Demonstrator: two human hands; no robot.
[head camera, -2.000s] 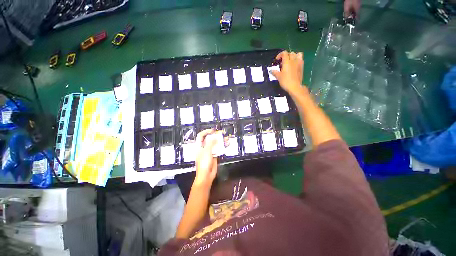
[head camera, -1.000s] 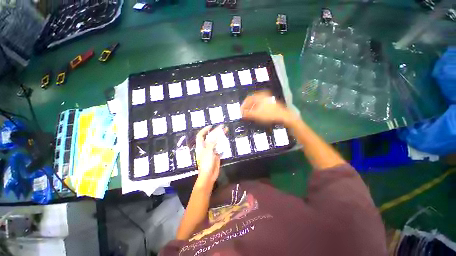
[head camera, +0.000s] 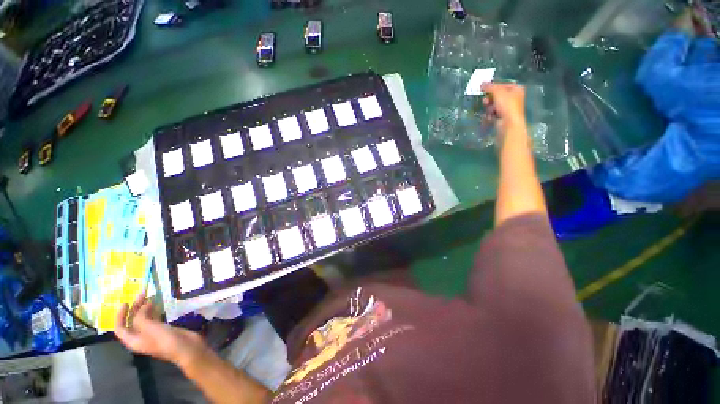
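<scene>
A large black pocketed tray (head camera: 276, 170) lies on white liner sheets (head camera: 433, 189), turned slightly, with three rows of white rectangular pieces (head camera: 290, 129) on the dark parts in it. My right hand (head camera: 505, 102) is over the clear blister tray (head camera: 466, 118) and pinches a white rectangular piece (head camera: 480, 81) at its corner. My left hand (head camera: 150, 331) is at the lower left with fingers apart and nothing seen in it, at the lower end of the yellow sticker sheets (head camera: 118, 272).
Small phones (head camera: 313, 35) lie along the far bench. Yellow-edged frames (head camera: 45, 151) and a dark tray (head camera: 79, 47) are at far left. A light-blue sheet (head camera: 66, 252) lies beside the yellow sheets. A person's blue sleeve (head camera: 671, 142) reaches in at right.
My right hand has moved from the black tray to the clear tray with a white piece. My left hand has left the tray's front for the lower left. The bench scene has shifted left in view.
</scene>
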